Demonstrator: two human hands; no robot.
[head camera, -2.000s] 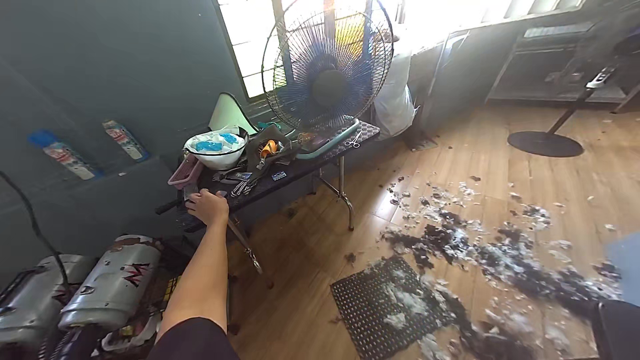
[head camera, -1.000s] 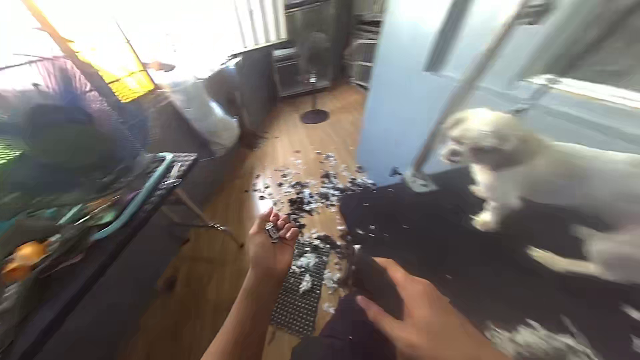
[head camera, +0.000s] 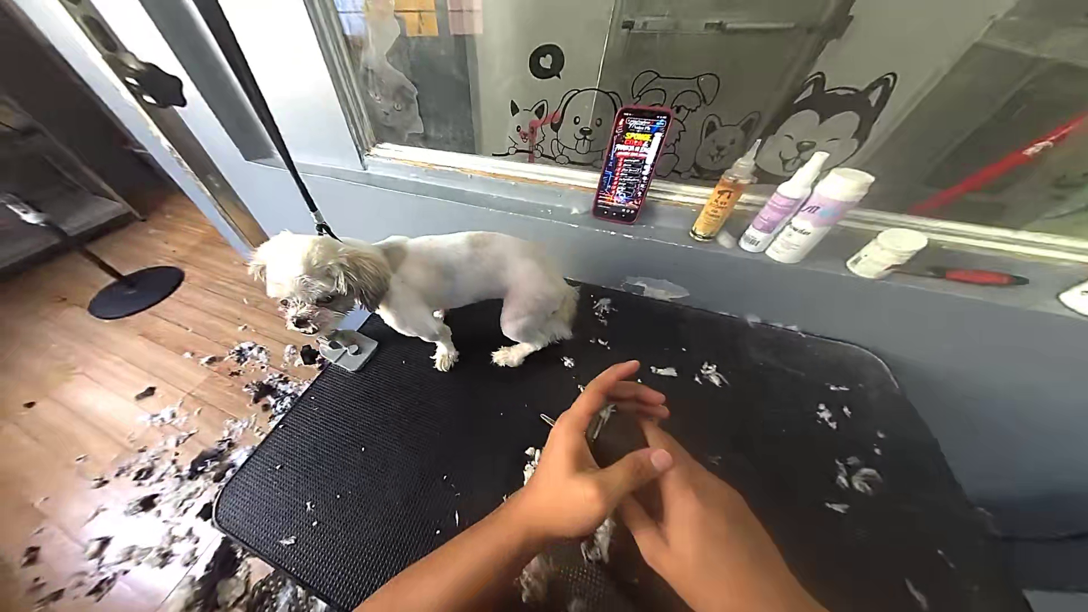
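My left hand (head camera: 582, 472) and my right hand (head camera: 693, 510) meet over the black grooming table (head camera: 374, 476), with curved fingers and the left thumb against the right hand. A dark, blurred shape shows between the palms; whether it is a held tool or the table behind cannot be told. A thin pale tip sticks out left of the left fingers. Beyond my hands, at the table's far left, a short-clipped white dog (head camera: 459, 272) stands with its head lowered over the edge. A black leash (head camera: 280, 153) runs up from its neck.
Cut fur (head camera: 858, 480) lies on the table and the wood floor (head camera: 76, 340). A phone (head camera: 631, 166), an orange bottle (head camera: 721, 204), white bottles (head camera: 820, 212), a white jar (head camera: 886, 252) and a red-handled tool (head camera: 977, 276) line the sill. A grey clamp (head camera: 348, 348) grips the table edge.
The view has swung right from the fan and side table to the dog. My left hand, reaching to that side table at first, is now against my right hand.
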